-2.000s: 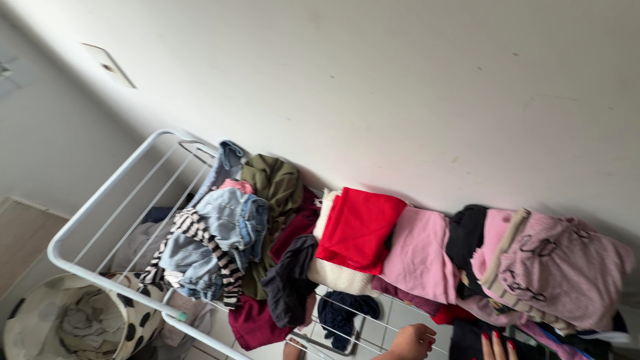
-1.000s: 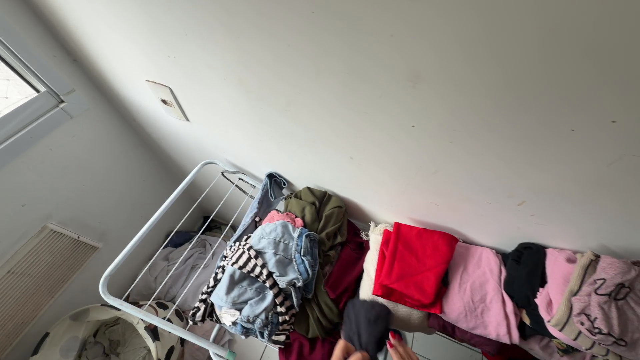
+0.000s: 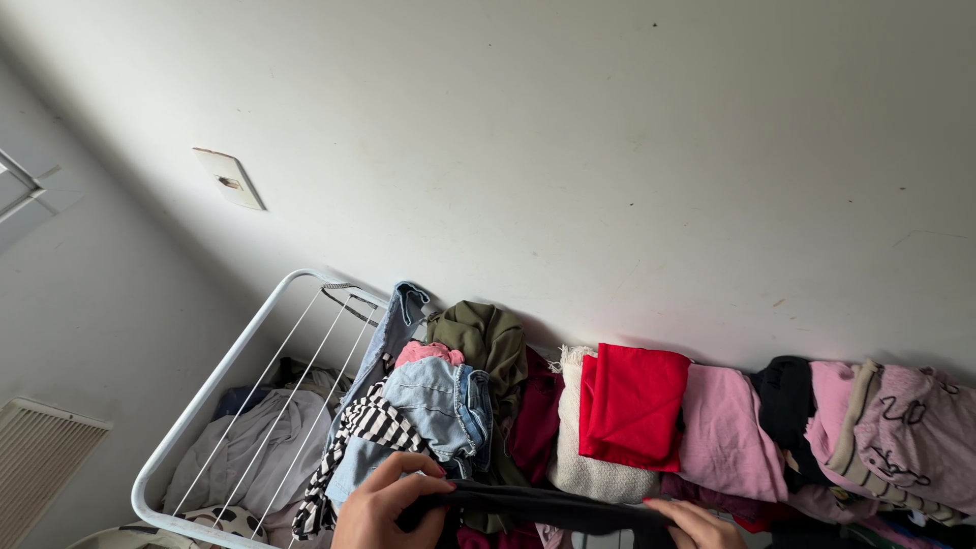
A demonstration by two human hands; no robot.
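My left hand (image 3: 396, 503) grips one end of a black cloth garment (image 3: 557, 507) at the bottom of the view. The other end is pinched in my right hand (image 3: 698, 526), and the cloth stretches flat between them. Behind it, on a white wire drying rack (image 3: 202, 389), lie a folded red cloth (image 3: 633, 408) on a cream knitted one (image 3: 591, 465), a pink folded garment (image 3: 728, 435), a light-blue denim piece (image 3: 435, 404), a black-and-white striped cloth (image 3: 381, 419) and an olive garment (image 3: 480, 339).
Pink printed clothes (image 3: 915, 435) and a black one (image 3: 785, 404) lie at the right. Grey laundry (image 3: 259, 438) shows beneath the rack's wires, near a spotted fabric basket (image 3: 122, 537). A white wall with a wall plate (image 3: 229, 181) rises behind.
The black cloth, bunched between my hands a second ago, is now stretched out sideways, with my hands farther apart. The view has shifted toward the left and up.
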